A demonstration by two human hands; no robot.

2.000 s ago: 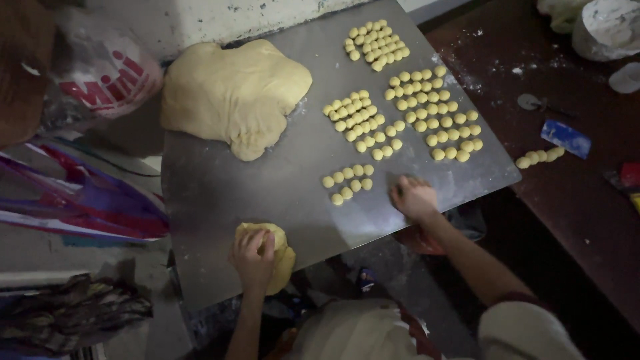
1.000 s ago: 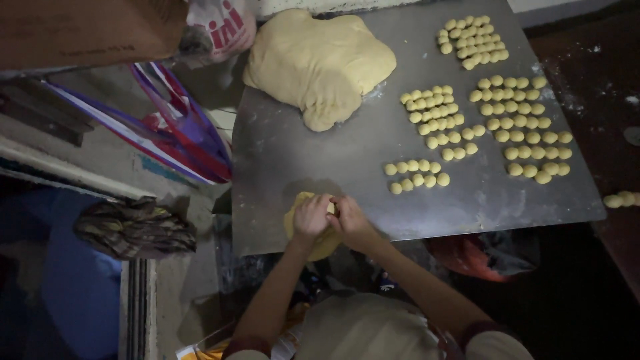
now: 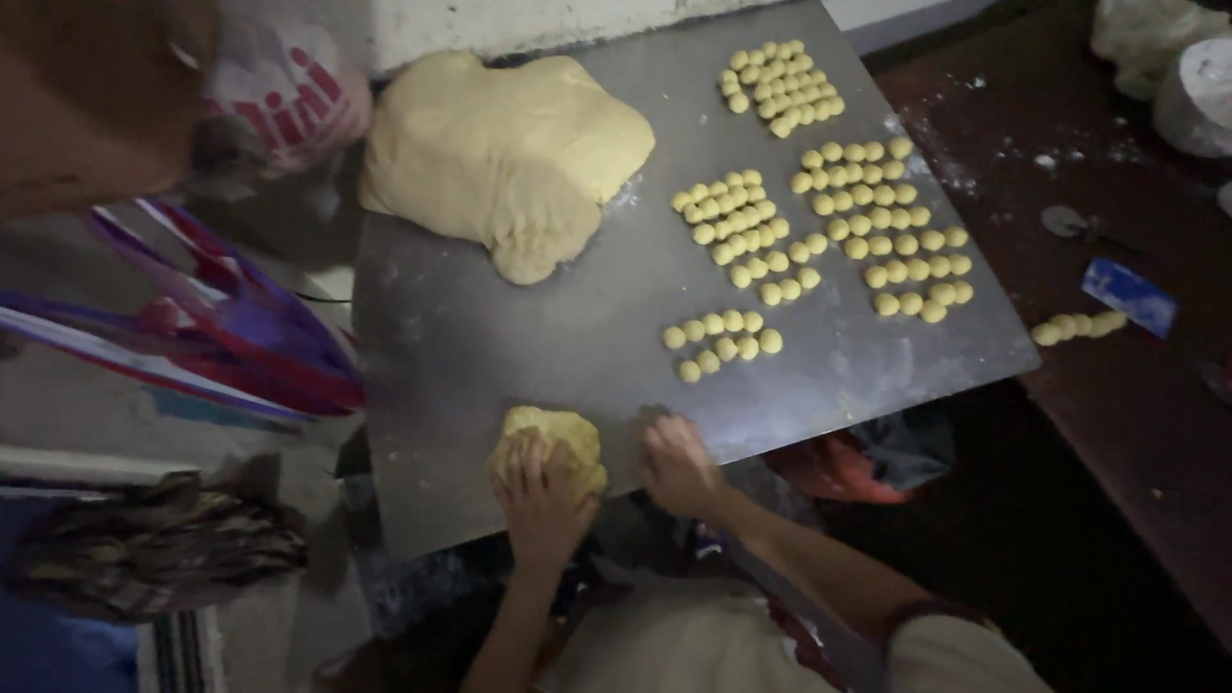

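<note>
My left hand (image 3: 544,491) rests with its fingers spread on a yellow lump of dough (image 3: 568,438) at the near edge of the metal table (image 3: 462,337). Just right of that lump, my right hand (image 3: 679,462) is curled low over the tabletop; whether something small is under its fingers is hidden. Short rows of small yellow dough balls (image 3: 727,342) lie beyond the right hand, with more groups of balls (image 3: 881,221) farther right and back. A large pale mass of dough (image 3: 500,154) covers the back left of the table.
Striped plastic bags (image 3: 231,318) and a bag with red lettering (image 3: 289,96) are at the left. On a dark red surface at the right lie a blue scraper (image 3: 1129,296) and a row of dough pieces (image 3: 1078,327). A red bag (image 3: 842,467) sits below the table's front edge.
One second ago both hands were together at the small lump; now the right hand is apart from it, to the right, on the table. The view has shifted.
</note>
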